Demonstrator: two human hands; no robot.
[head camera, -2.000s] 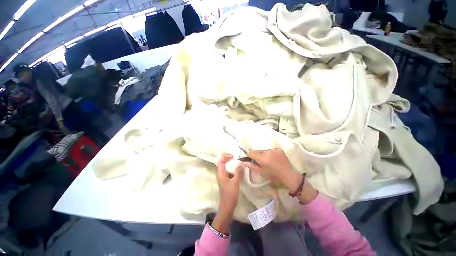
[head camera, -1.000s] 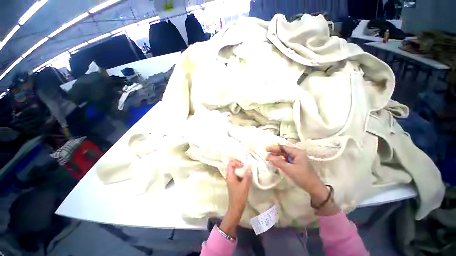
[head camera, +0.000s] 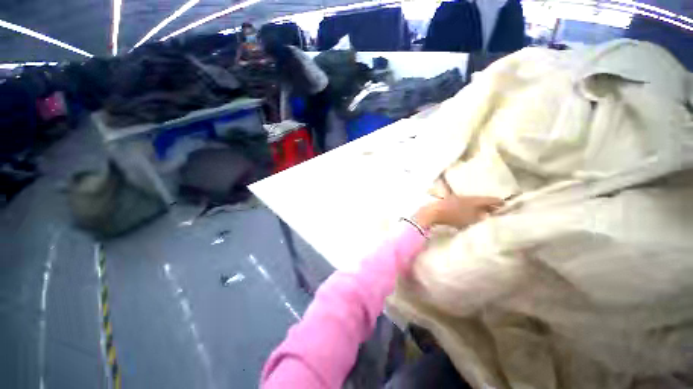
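A cream garment (head camera: 524, 266) fills the right side of the view, raised in broad, blurred folds near me. More heaped cream cloth (head camera: 532, 114) lies behind it on the white table (head camera: 342, 182). My left hand (head camera: 462, 210), bare with a silver bracelet, is against the cream cloth at the heap's left side. Its thumb is apart and its fingers reach to a fold; whether they grip it I cannot tell. My right hand is not visible.
The table's pointed corner is at centre left. Beyond it are a red stool (head camera: 290, 147), a dark-clothing bin (head camera: 182, 129), an olive sack (head camera: 106, 203) on the grey floor, and a person (head camera: 300, 80) bending near dark clothes.
The view has swung left. My left hand has left the seam it held and is at the heap's side. The near garment is raised and spread; my right hand and the white label are no longer visible.
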